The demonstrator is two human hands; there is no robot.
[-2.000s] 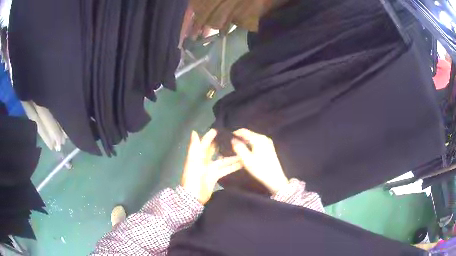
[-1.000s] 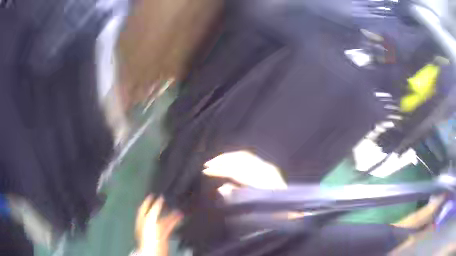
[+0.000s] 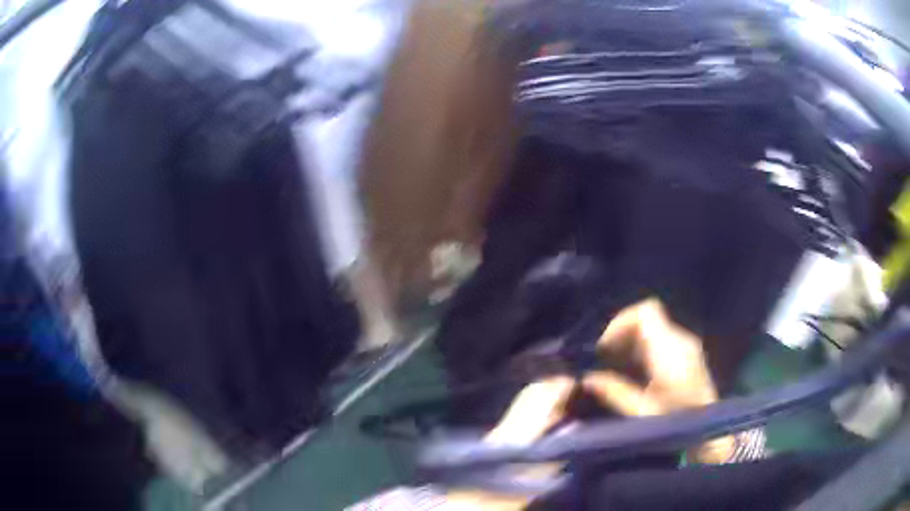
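Black garments (image 3: 659, 230) hang in a dense group in front of me, blurred. My right hand (image 3: 659, 364) is bent at the lower right of centre, its fingers curled on the dark cloth. My left hand (image 3: 534, 409) is beside it, lower and partly hidden behind a grey bar (image 3: 649, 431) that crosses the view. Both hands seem to pinch the black cloth between them; the exact grip is blurred.
Another group of black garments (image 3: 200, 250) hangs at the left. Brown garments (image 3: 434, 150) hang between the two groups. A thin metal rack bar (image 3: 329, 419) runs above the green floor. A yellow-green piece (image 3: 898, 245) is at the right edge.
The view has swung, so hanger rows show above the black garments. The left hand, apart a second ago, is now close to the right hand at the cloth.
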